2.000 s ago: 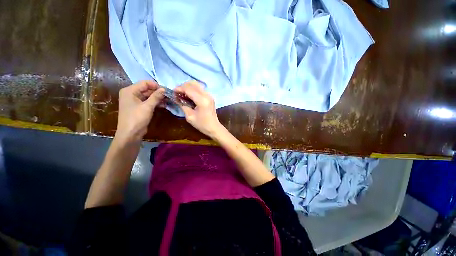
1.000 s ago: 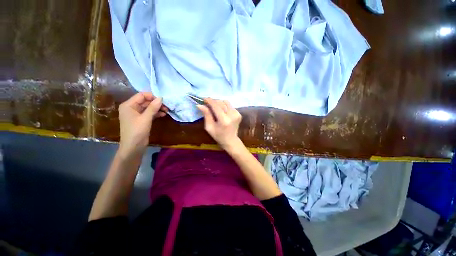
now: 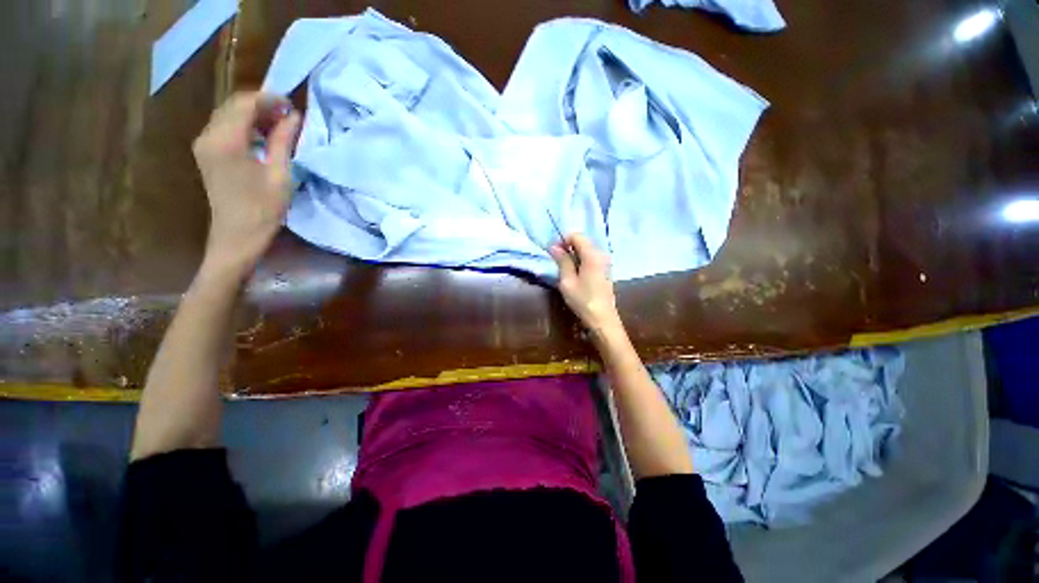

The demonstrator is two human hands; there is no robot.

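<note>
The light-blue shirt [image 3: 513,171] lies crumpled across the table in front of me. My left hand [image 3: 242,177] is raised at its left edge, fingers curled and slightly blurred; whether they pinch cloth cannot be told. My right hand [image 3: 587,279] is at the shirt's near edge, closed around small thread snips [image 3: 558,233]. Their thin blades point away from me over the cloth, and the rest is hidden in the hand.
A flat light-blue strip [image 3: 194,43] with a slanted end lies at the far left. More light-blue cloth [image 3: 741,9] shows at the far edge. Yellow tape [image 3: 501,372] lines the brown table's near edge. A pale tub [image 3: 940,456] below right holds crumpled light-blue garments [image 3: 786,438].
My left hand has moved left and away from me. My right hand with the snips has moved right along the near edge. The shirt's left part is bunched and its near-left corner has shifted.
</note>
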